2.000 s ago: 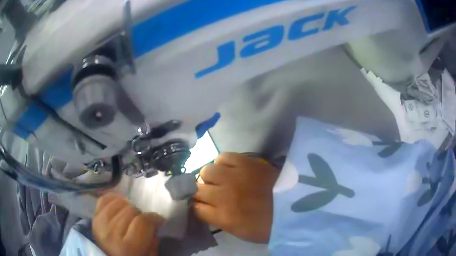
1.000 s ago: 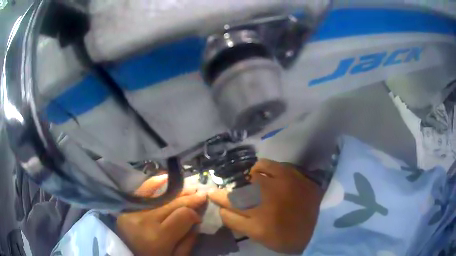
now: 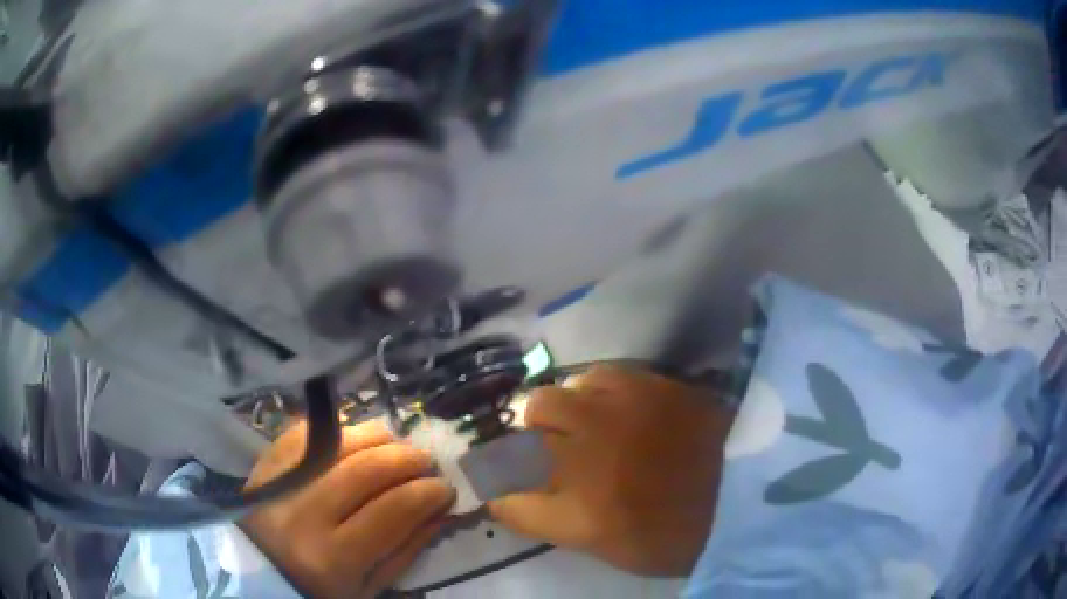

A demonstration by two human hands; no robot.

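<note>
My left hand (image 3: pixel 345 503) lies on grey fabric (image 3: pixel 435 451) left of the needle area, fingers together and pressing the cloth. My right hand (image 3: pixel 626 468) is right of the needle area, its thumb and fingertips bent at the cloth's edge, partly behind the machine parts. The round metal thread guide parts (image 3: pixel 474 380) sit between and above both hands. A grey flat part (image 3: pixel 509 465) shows beside my right fingertips. The needle and presser foot are hidden, and what my right fingertips pinch cannot be made out.
The white machine head (image 3: pixel 562 187) with blue "JACK" lettering fills the upper view. Its large tension knob (image 3: pixel 357 222) hangs close to the camera. Loose white labels (image 3: pixel 1012 275) lie at the far right. Grey fabric (image 3: pixel 807 234) lies behind the machine. More grey pieces (image 3: pixel 53 433) hang at the left.
The view has shifted, so the knob and machine sit further left. My hands, close together a second ago, are now apart, with fabric and pale bed surface showing between them.
</note>
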